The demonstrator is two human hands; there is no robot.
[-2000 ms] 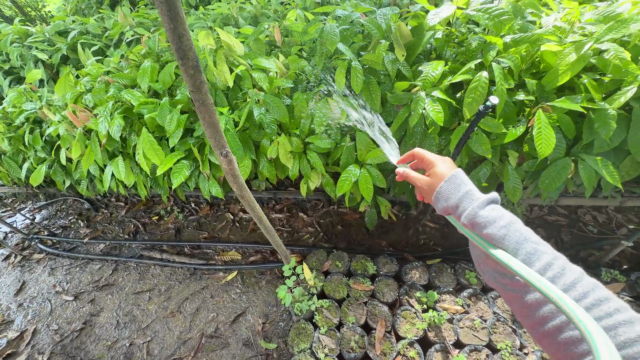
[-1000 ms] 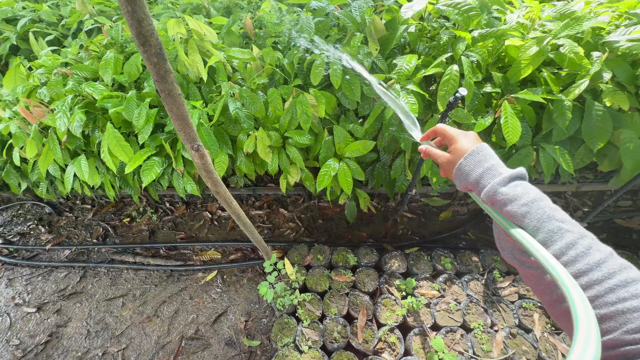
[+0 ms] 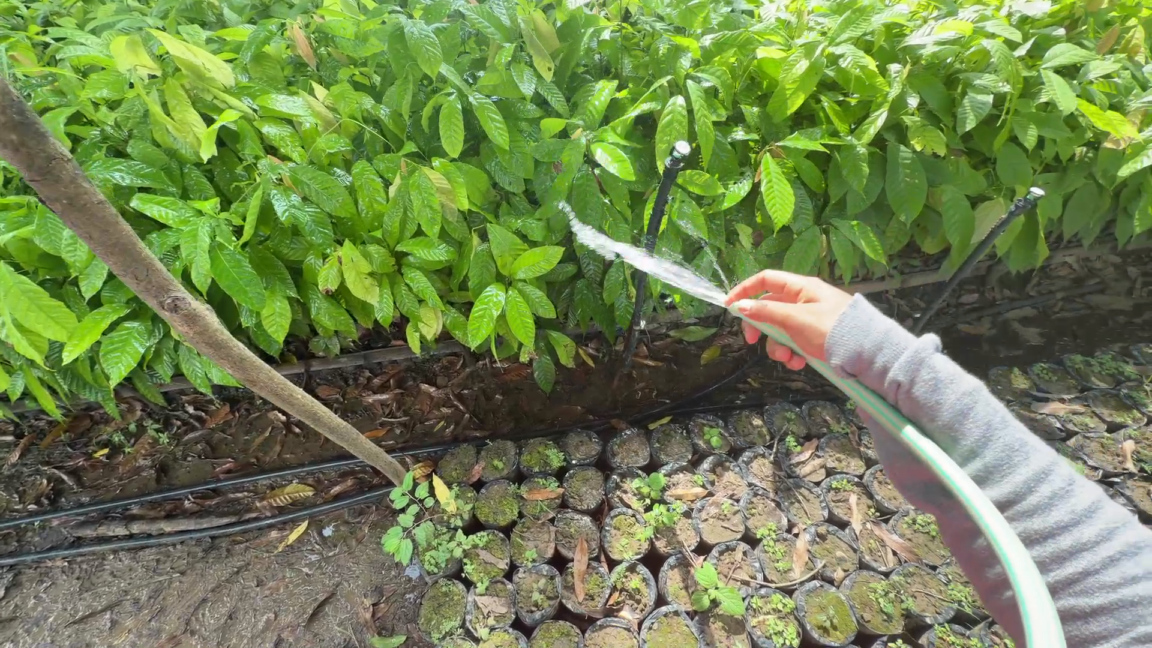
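Note:
My right hand (image 3: 792, 315), in a grey knitted sleeve, grips the end of a pale green striped garden hose (image 3: 945, 468), thumb and fingers at its mouth. A jet of water (image 3: 643, 259) sprays from it to the left, toward a dense bed of leafy green seedlings (image 3: 360, 207) with wet leaves. The hose runs back under the sleeve to the bottom edge. Below the hand stand many soil-filled black nursery bags (image 3: 630, 535), some with small weeds. My left hand is out of view.
A slanting wooden pole (image 3: 189, 315) crosses the left side. Two black upright pipes (image 3: 652, 225) (image 3: 976, 256) stand by the bed's edge. Black irrigation tubing (image 3: 207, 486) lies on the muddy ground, with leaf litter around it.
The water jet now comes out shorter and lower, beside the black upright pipe. The view has shifted to the right, and a second upright pipe shows.

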